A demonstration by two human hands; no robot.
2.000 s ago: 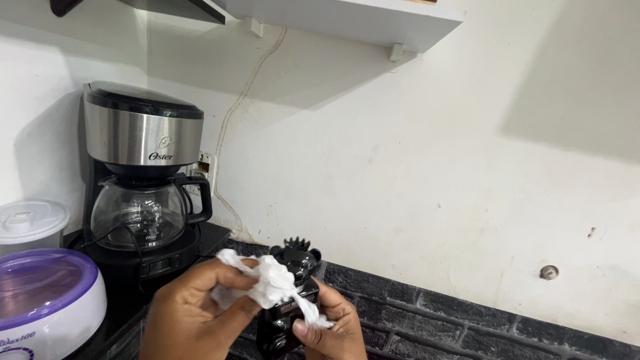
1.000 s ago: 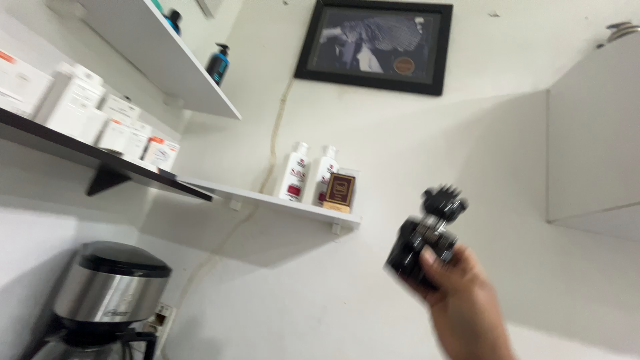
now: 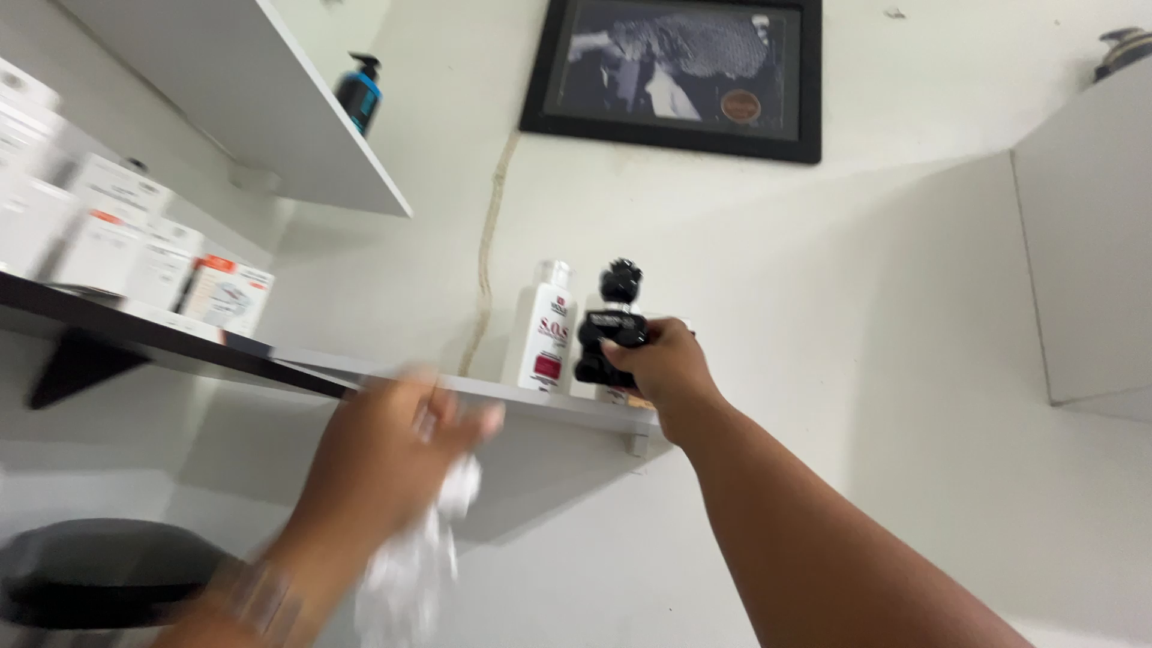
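My right hand (image 3: 666,360) grips a glossy black bear-shaped figure (image 3: 612,346) with a spiky top, upright at the small white wall shelf (image 3: 558,407). Whether its base touches the shelf cannot be told. Just left of it stands a white plastic bottle (image 3: 544,333) with red print; a second bottle and a small box are mostly hidden behind the figure and my hand. My left hand (image 3: 396,450), blurred, is below and left of the bottle, with a crumpled white cloth or tissue (image 3: 405,576) hanging from it.
A dark shelf (image 3: 162,324) with several white boxes (image 3: 225,292) runs along the left. Above it, a white shelf (image 3: 297,108) bears a dark pump bottle (image 3: 360,93). A framed picture (image 3: 675,76) hangs above, a white cabinet (image 3: 1089,243) is at right, and the coffee maker (image 3: 108,571) is lower left.
The view has tilted up from the counter. My right hand has carried the black figure from the counter area to the small shelf. My left hand, out of view one second ago, shows again with the white cloth.
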